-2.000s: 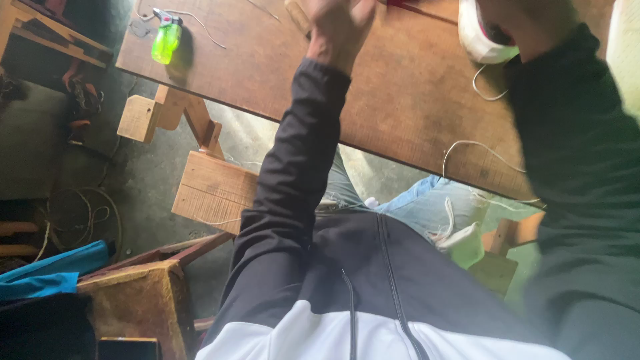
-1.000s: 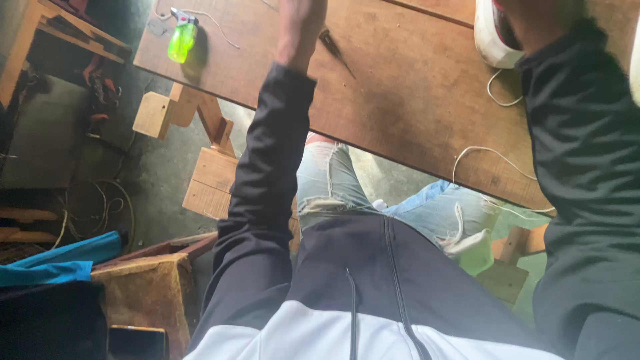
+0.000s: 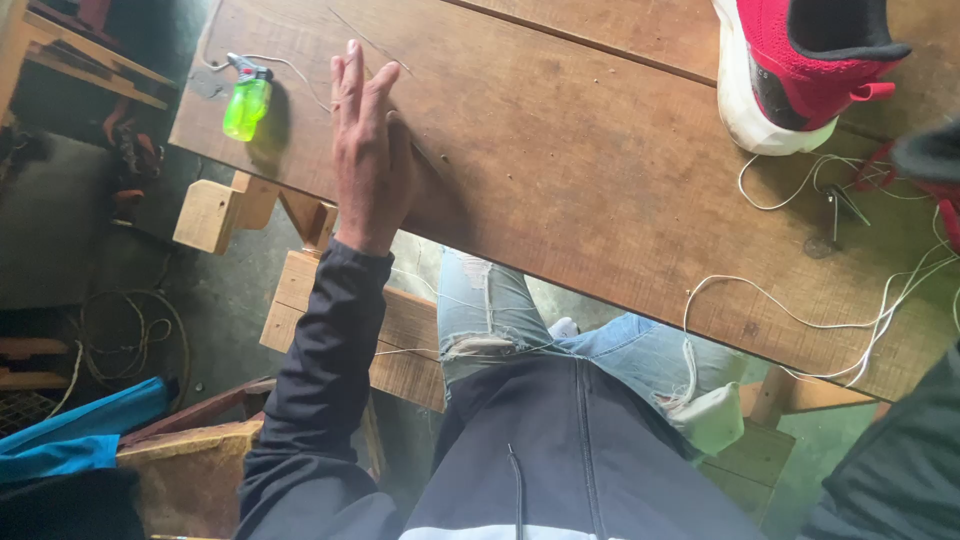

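Note:
My left hand point(image 3: 369, 150) rests on the wooden table point(image 3: 570, 180) near its front edge, fingers stretched away from me; part of a thin dark pointed tool point(image 3: 431, 161) shows beside the palm, and whether the hand holds it is unclear. A green spray bottle or lighter-like item point(image 3: 247, 105) lies left of the hand, with thin cord around it. At the upper right stands a red sneaker point(image 3: 810, 75) with a white sole. My right hand is out of view; only its dark sleeve point(image 3: 892, 457) shows at the lower right. White cord point(image 3: 795, 319) trails over the table's right part.
Scissors or a similar metal tool point(image 3: 836, 214) lie below the sneaker. Part of another red and black shoe point(image 3: 930, 161) shows at the right edge. Wooden bench parts point(image 3: 412, 330) sit under the table. Blue cloth point(image 3: 82, 435) lies over things at the lower left.
The left hand has come down nearer the table's front edge and left of where it was. The right hand has gone out of view, and the red sneaker now shows more fully.

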